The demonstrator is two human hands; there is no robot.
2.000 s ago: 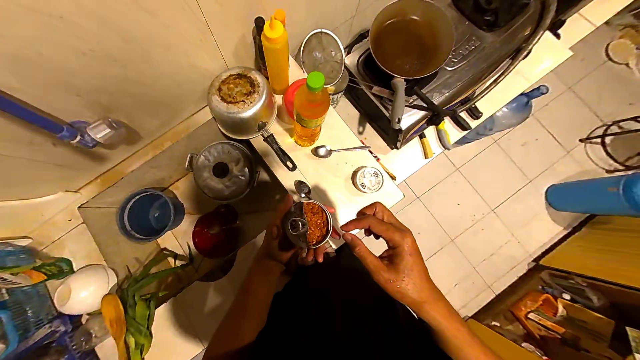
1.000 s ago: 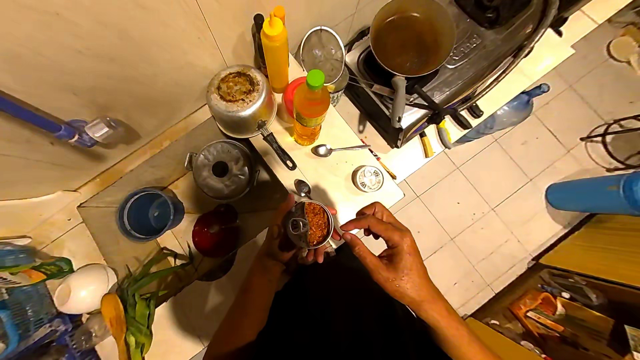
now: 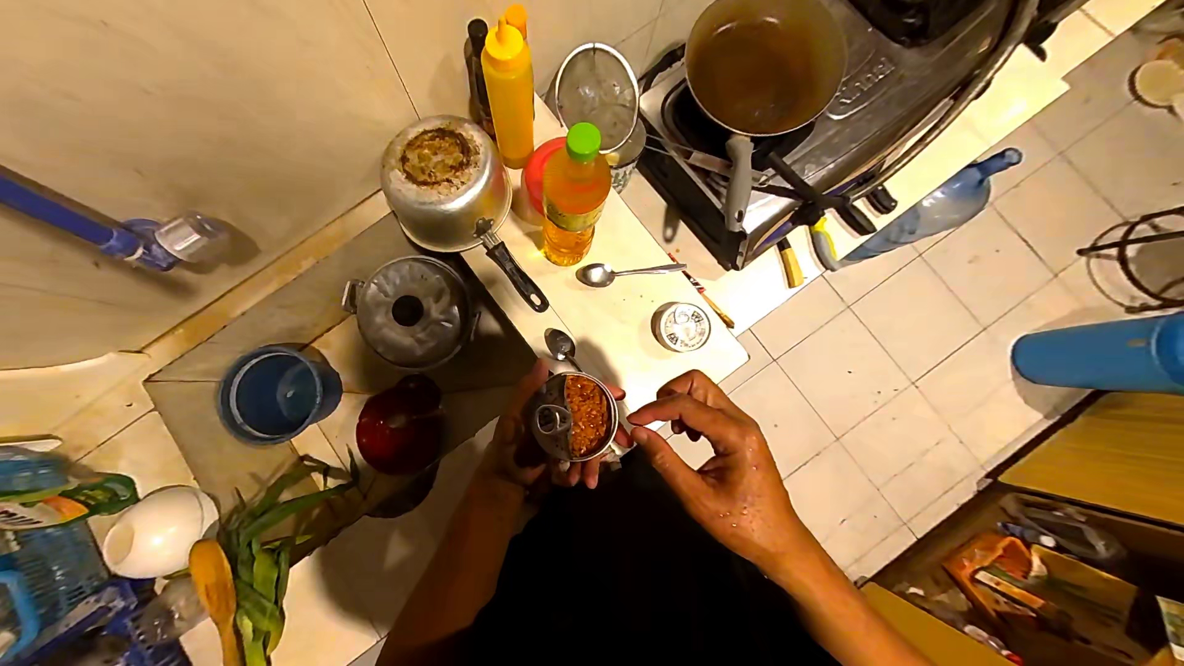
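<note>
My left hand (image 3: 514, 442) is wrapped around a small food can (image 3: 588, 416) of reddish-brown flaked food. The can's pull-tab lid (image 3: 552, 419) is partly peeled back and covers its left side. Just right of the can is my right hand (image 3: 717, 458), thumb and forefinger brought close together near the rim; whether something thin is between them cannot be told. One metal spoon (image 3: 560, 344) lies behind the can, and a second spoon (image 3: 598, 275) rests farther back on the white counter (image 3: 620, 324). Near the counter's corner stands another small can (image 3: 682, 326).
An oil bottle (image 3: 575, 199), a yellow squeeze bottle (image 3: 509, 92) and an upturned pot (image 3: 446, 185) stand at the back. A saucepan (image 3: 766, 65) sits on the stove. To the left are a lidded pot (image 3: 413, 313), a blue container (image 3: 277, 393) and green leaves (image 3: 264, 555).
</note>
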